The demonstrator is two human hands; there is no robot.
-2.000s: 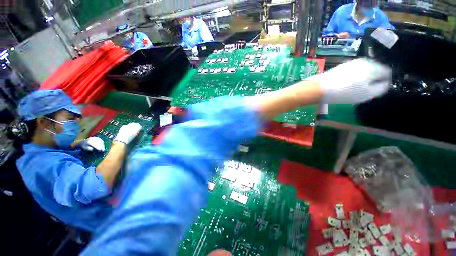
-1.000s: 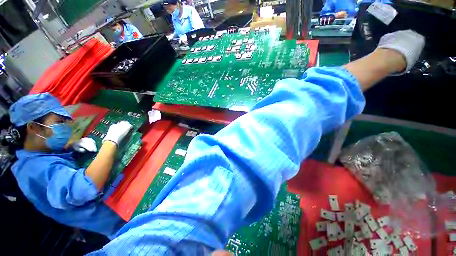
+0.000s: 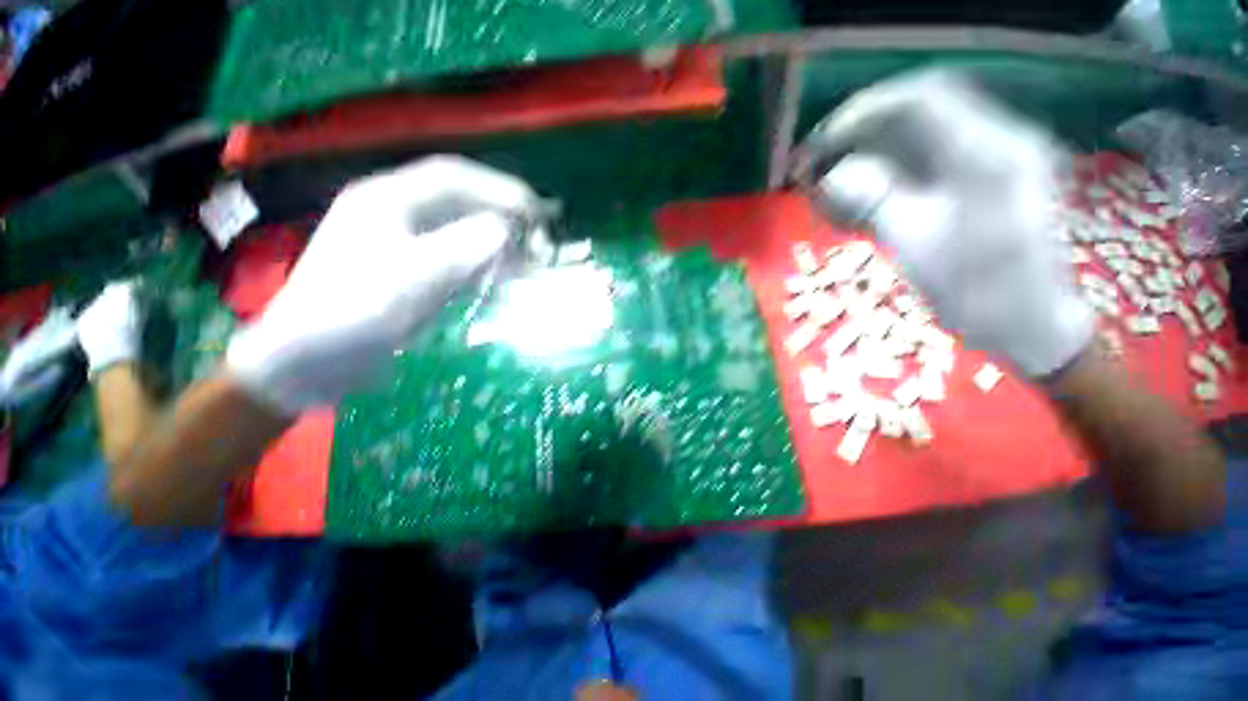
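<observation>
A large green circuit board lies in front of me, with strong glare and a few off-white parts near its rear edge. My left hand, in a white knit glove, is over the board's rear left; its thumb and fingers come together at a small greyish spot, too blurred to identify. My right hand, also gloved, is raised above the off-white parts pile, with fingers curled. It is blurred, and whether it holds anything cannot be told.
A red mat lies under the board and pile. More off-white parts and a clear bag are at right. A raised shelf behind bears a green board on red padding. A neighbour's gloved hands are at left.
The view has swung downward. The arm that stretched across the board towards the black bin at the upper right has drawn back. Both my hands now show, and the loose parts look more spread out.
</observation>
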